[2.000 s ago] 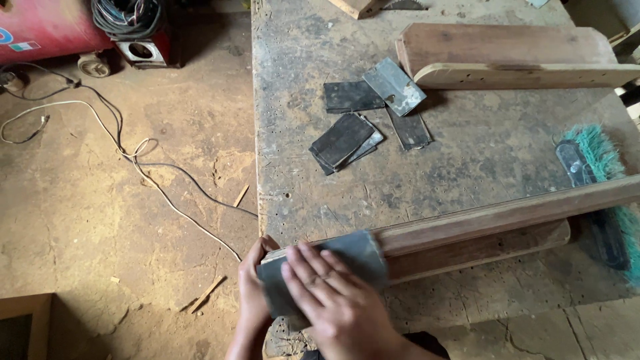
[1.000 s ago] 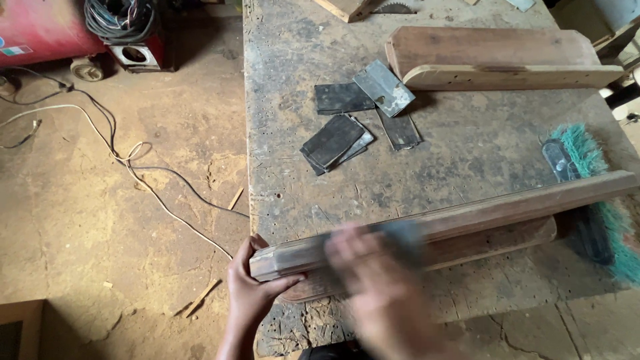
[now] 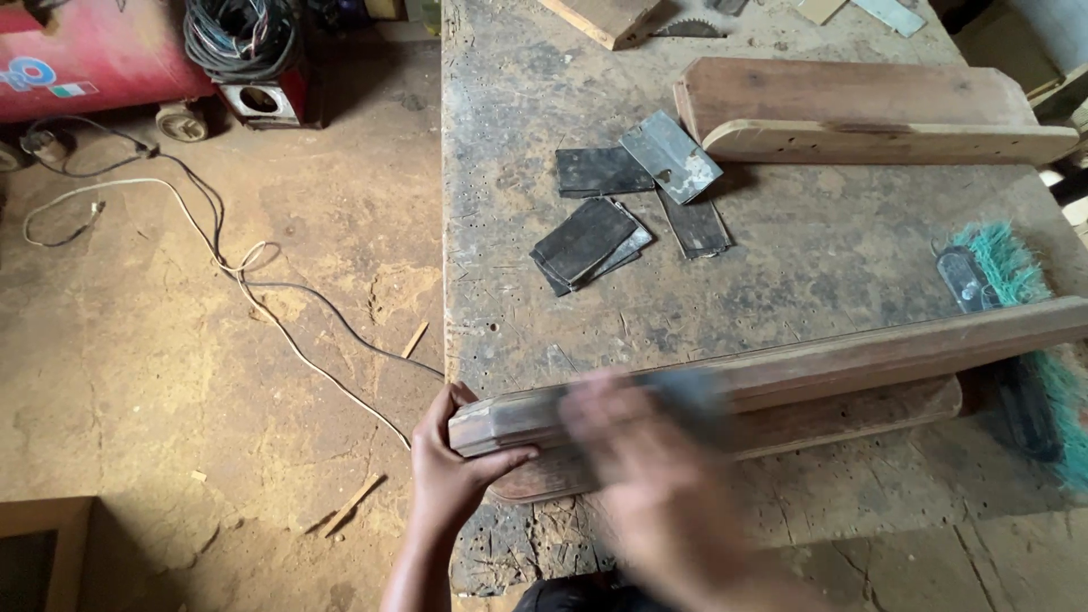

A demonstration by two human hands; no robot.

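Observation:
A long wooden piece with moulded edges (image 3: 850,357) lies across the near part of the workbench, above another board with a rounded end (image 3: 858,416). My left hand (image 3: 463,459) grips its left end, thumb on the near side and fingers round the far side. Blurred by motion, my right hand (image 3: 637,442) presses a dark grey sheet, probably sandpaper (image 3: 693,395), flat against the wood. Beyond the piece lie several black abrasive sheets (image 3: 586,242) and a grey, worn flat plate or sheet (image 3: 671,157).
A shaped wooden assembly (image 3: 850,93) rests at the back right of the workbench (image 3: 510,314). A turquoise-bristled brush (image 3: 1007,263) is at the right, partly behind the long piece. A circular saw blade (image 3: 690,28) lies at the back. Cables (image 3: 285,327) and a red tank (image 3: 102,59) are on the floor at left.
From the left end of the wood, my right hand has moved right along it with the grey sheet. My left hand still holds the end.

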